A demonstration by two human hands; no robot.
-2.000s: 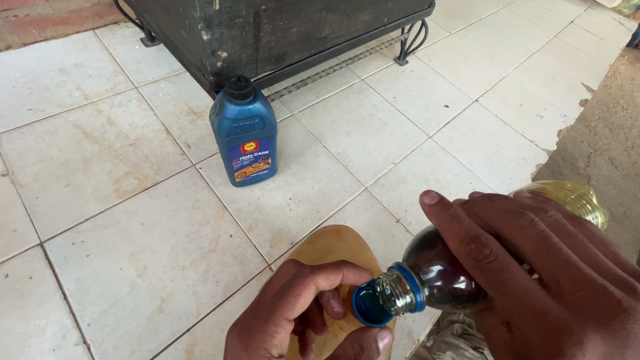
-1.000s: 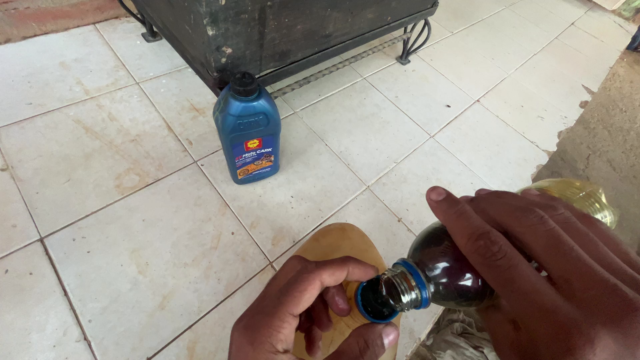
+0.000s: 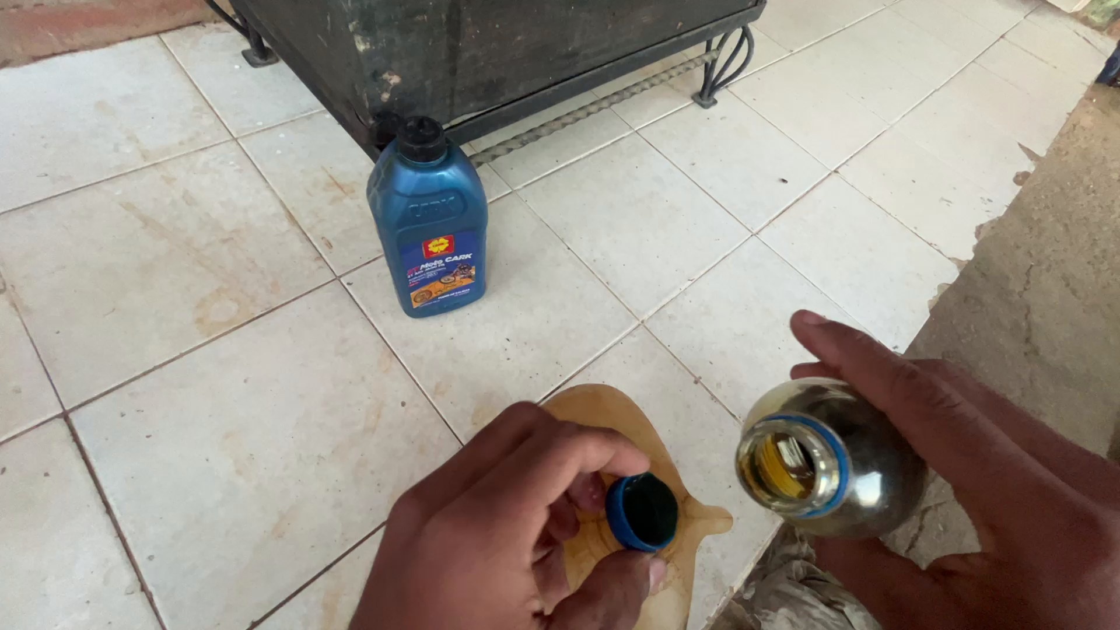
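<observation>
Between thumb and index finger, my left hand (image 3: 525,516) pinches a blue bottle cap (image 3: 643,513) that holds dark liquid. My right hand (image 3: 962,472) grips a clear bottle (image 3: 792,468) with a blue ring at its neck; the open mouth faces me, and dark and yellowish liquid shows inside. The bottle's mouth is apart from the cap, to its right. Below the left hand lies a tan, pear-shaped object (image 3: 612,411) with a pointed spout, partly hidden by the fingers. A blue plastic motor oil bottle (image 3: 429,219) with a black cap stands upright on the tiles.
Behind the oil bottle, a dark box (image 3: 525,61) rests on a black metal stand with curled legs (image 3: 722,70). White floor tiles (image 3: 254,472) end at a broken edge along rough concrete (image 3: 1041,280) on the right. Crumpled cloth (image 3: 801,582) shows at the bottom.
The clear bottle's mouth was at the cap's rim; my right hand has moved it away to the right and turned it. The cap has filled with dark liquid, still in my left hand.
</observation>
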